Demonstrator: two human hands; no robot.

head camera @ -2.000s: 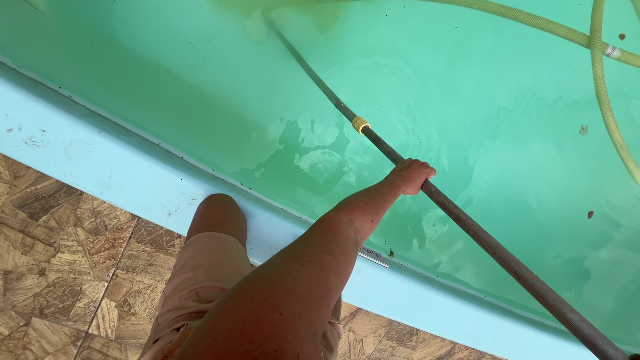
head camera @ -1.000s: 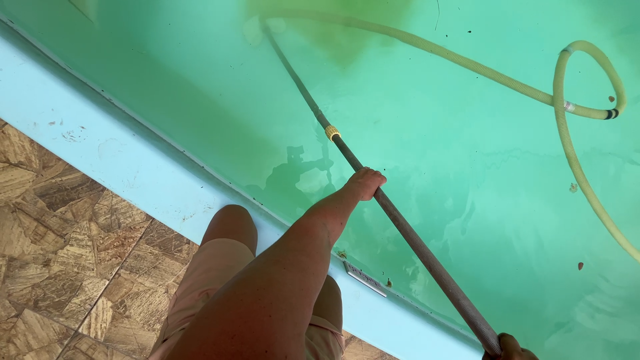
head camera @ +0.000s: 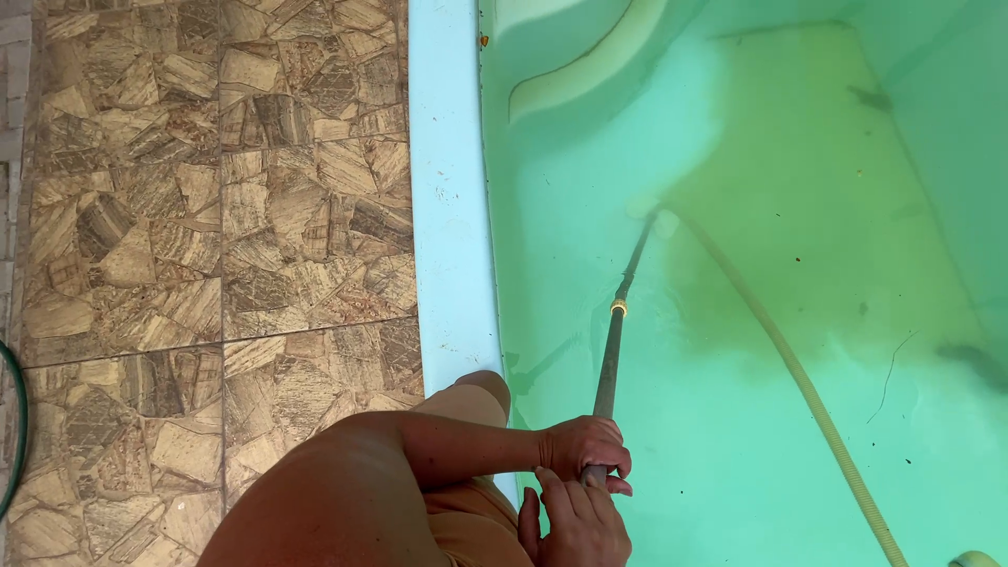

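My left hand [head camera: 589,450] is wrapped around a dark telescopic pole [head camera: 608,378], its arm reaching in from the left. Just below it, my right hand [head camera: 581,521] holds the pole near its lower visible end, thumb to the left. The pole bears a yellow locking collar [head camera: 618,306] and slants down into greenish pool water. At its far end a blurred pale pool vacuum head [head camera: 665,224] lies underwater. A ribbed yellow-green hose [head camera: 795,366] runs from there toward the bottom right.
The pool's light blue rim [head camera: 450,197] runs alongside my leg, with stone-patterned floor tiles [head camera: 315,236] to its left. A curved moulded step [head camera: 591,75] lies in the water at the top. A green garden hose [head camera: 17,425] is at the far left edge.
The view has turned strongly, bringing the pool step and more tiles into sight. My right hand has come fully into view on the pole, close to my left hand.
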